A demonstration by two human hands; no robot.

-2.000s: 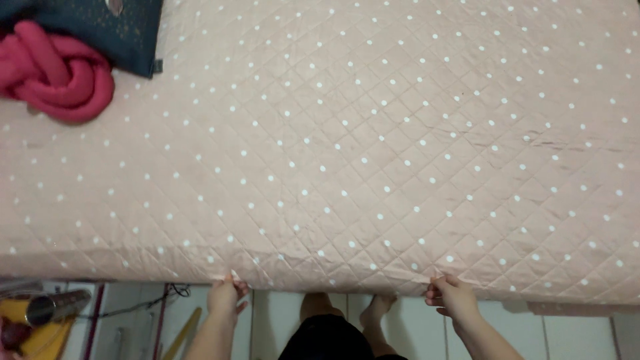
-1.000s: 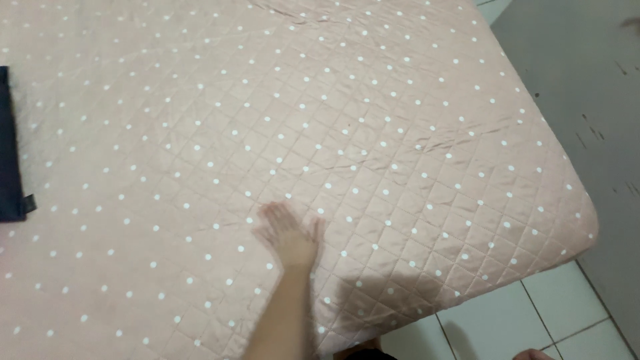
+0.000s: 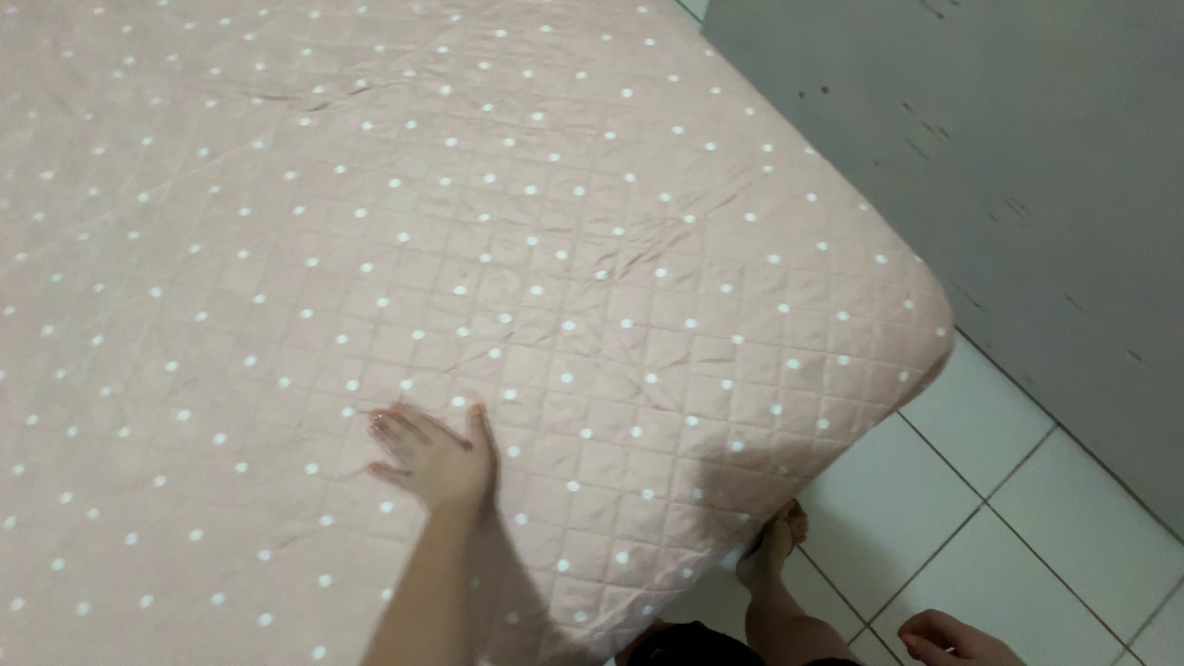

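Note:
A pink quilted bedspread (image 3: 518, 277) with white dots covers the mattress and shows some creases. My left hand (image 3: 439, 458) lies palm down on it with the fingers spread, slightly blurred and holding nothing. At the bottom right, past the bed's near edge, my right hand (image 3: 957, 638) hangs over the floor with its fingers curled. The fingertips are only partly seen, and nothing shows in that hand.
The rounded corner of the bed (image 3: 934, 319) comes close to a grey wall (image 3: 1017, 185) with dark scuffs. White floor tiles (image 3: 962, 518) lie at the right, and my bare foot (image 3: 777, 541) stands beside the bed's edge.
Both hands were at the bed's near edge; the left is now flat on top and the right is off the bed. The view has swung right, so the pink knotted cushion is out of sight.

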